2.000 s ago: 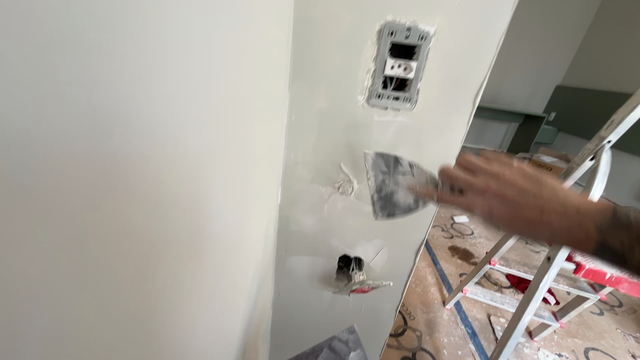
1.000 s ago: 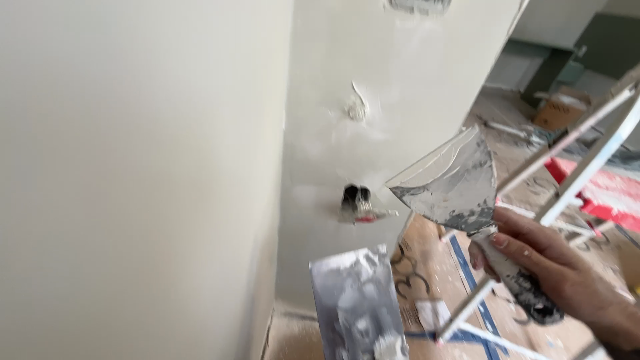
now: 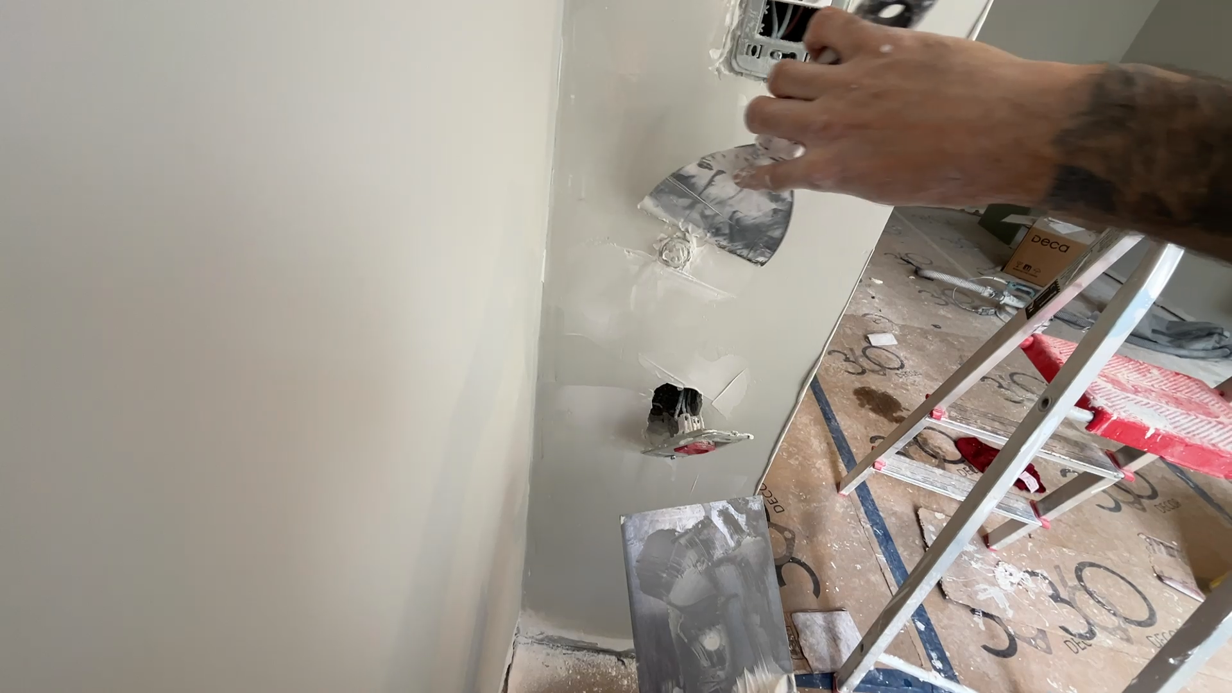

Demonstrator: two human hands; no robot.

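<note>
My right hand (image 3: 866,115) grips a putty knife, its handle pointing up and its compound-smeared blade (image 3: 736,202) against the narrow wall, just above a round patch of wet compound (image 3: 676,252). Above it an electrical box frame (image 3: 765,48) with wires is partly covered by the hand. Lower down, an outlet plate (image 3: 697,444) hangs tilted from a wall opening (image 3: 676,409). A flat metal plate (image 3: 707,587) with smeared compound shows at the bottom; what holds it is out of view, and my left hand is not seen.
A plain wall (image 3: 269,337) fills the left. At right an aluminium stepladder (image 3: 1001,462) with a red top step (image 3: 1136,395) stands on the paper-covered floor. Behind it are a cardboard box (image 3: 1044,252) and a hose (image 3: 962,282). Blue tape (image 3: 871,510) runs along the floor.
My right hand has moved from the right of the wall, above the metal plate, up to the wall by the round patch. The blade now lies against the wall. The view has tilted.
</note>
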